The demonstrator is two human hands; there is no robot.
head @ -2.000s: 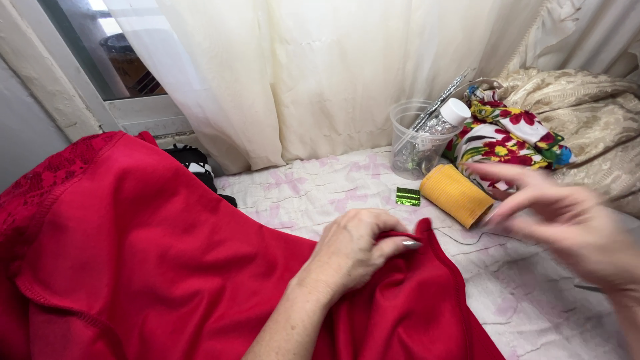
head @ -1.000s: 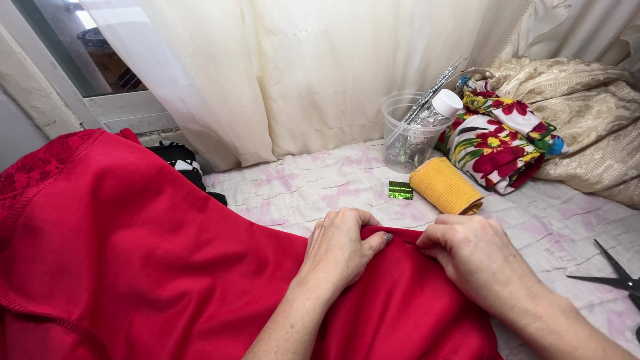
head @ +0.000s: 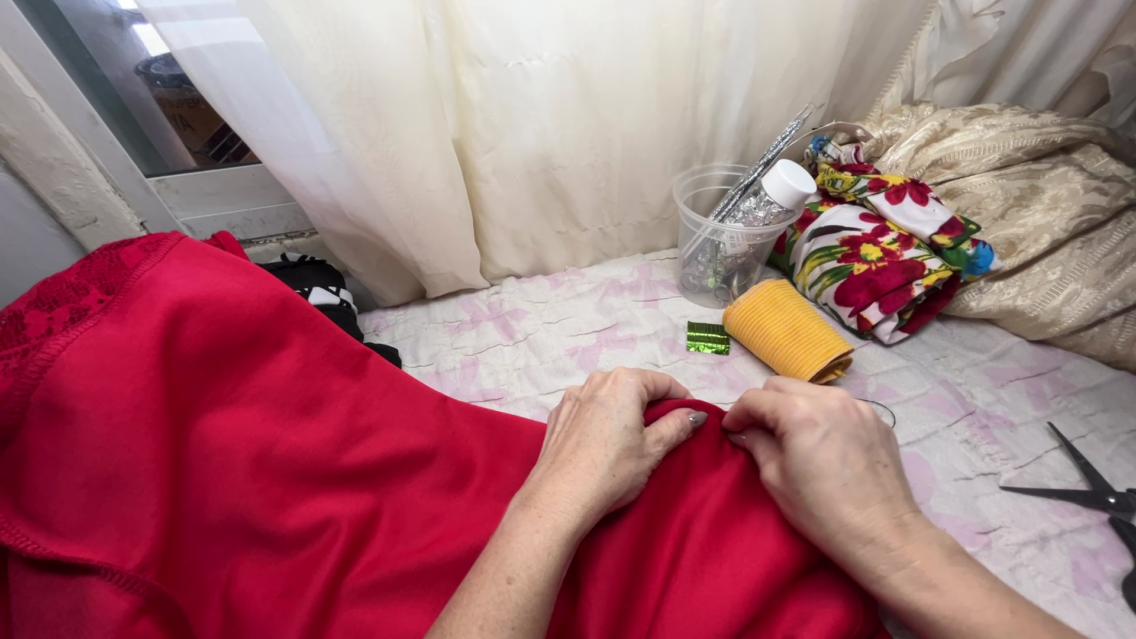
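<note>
Red fabric (head: 355,497) with a lace part at its far left spreads over the left and lower view. My left hand (head: 612,435) pinches a fold of it between thumb and fingers. Close by on the right, my right hand (head: 816,453) has thumb and forefinger closed at the edge of the same fold; a needle is not plainly visible there. A dark thin loop, perhaps thread (head: 880,410), shows just behind the right hand. A rolled yellow ribbed cloth (head: 785,330) lies beyond the hands, beside a small shiny green piece (head: 708,338).
A clear plastic cup (head: 710,257) holds a white-capped bottle (head: 788,185) and silvery sticks. Right of it lie floral cloth (head: 874,257) and a beige textile heap (head: 1029,213). Black scissors (head: 1105,499) lie open at the right edge. Behind hangs a cream curtain (head: 568,133); black-and-white cloth (head: 315,284) sits left.
Two seconds ago my right hand was raised off the fabric, near the yellow roll, with fingers spread. It has come down to the red fold beside my left hand, which still pinches the fabric.
</note>
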